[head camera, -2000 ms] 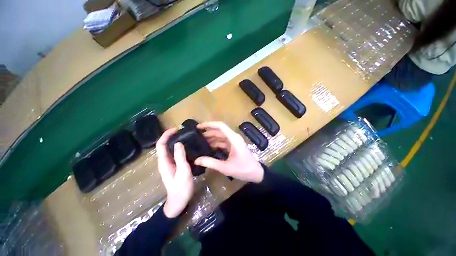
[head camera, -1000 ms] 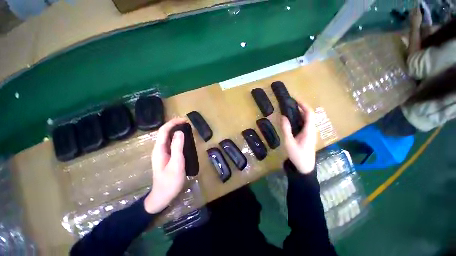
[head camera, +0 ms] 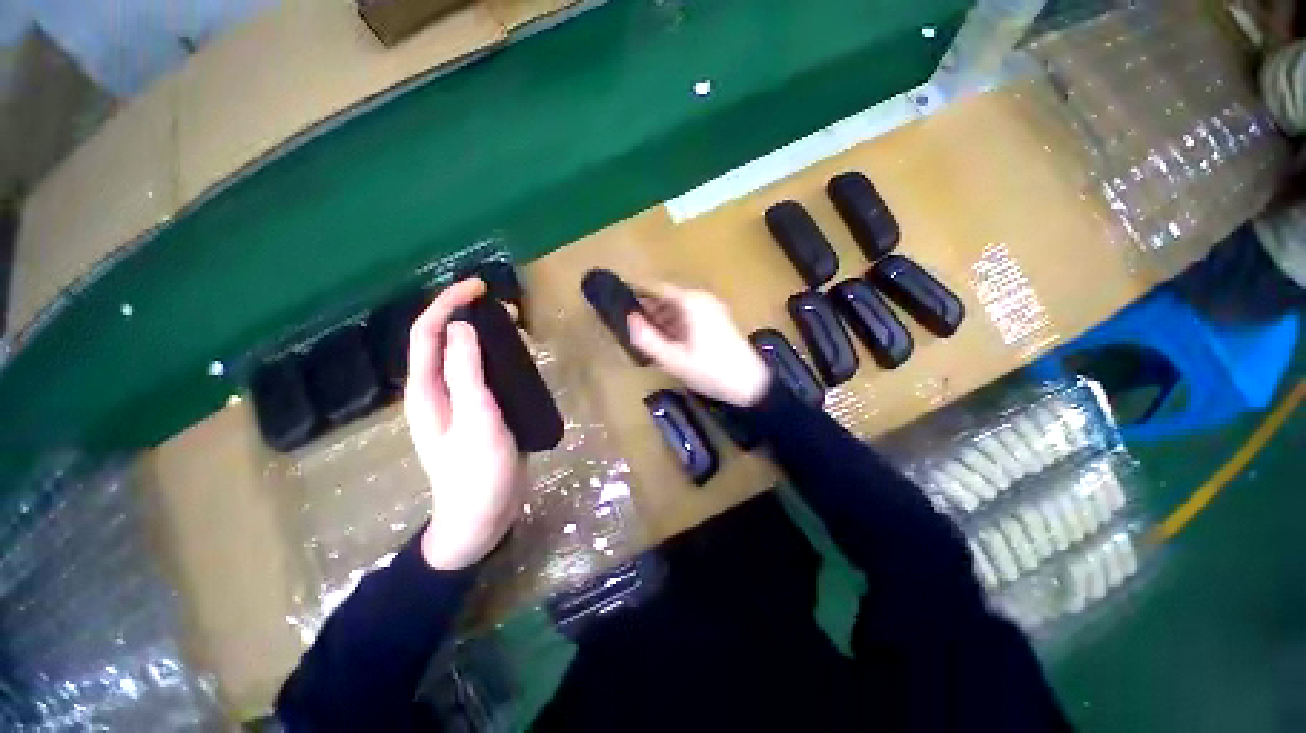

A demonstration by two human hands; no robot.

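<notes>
My left hand (head camera: pixel 466 430) holds a black case (head camera: pixel 513 375) upright above the clear blister tray (head camera: pixel 322 494). Several black cases (head camera: pixel 344 362) stand in a row along the tray's far side, partly hidden by my left hand. My right hand (head camera: pixel 699 341) has its fingers on a loose black half (head camera: pixel 612 304) beside the tray. Glossy-faced black parts (head camera: pixel 679 435) lie in a slanted row to the right, one partly under my right sleeve. Two matte loose halves (head camera: pixel 801 242) lie beyond them.
The green conveyor belt (head camera: pixel 602 129) runs beyond the cardboard-covered bench (head camera: pixel 960 186). Stacked empty blister trays (head camera: pixel 1174 129) lie at the far right. A tray of white parts (head camera: pixel 1038 487) and a blue stool (head camera: pixel 1217 358) are below the bench. Part of a person shows at the right edge.
My right hand has moved left, from the far halves to the loose half near the tray. My left hand still holds a case. Another glossy-faced part now lies right of the row.
</notes>
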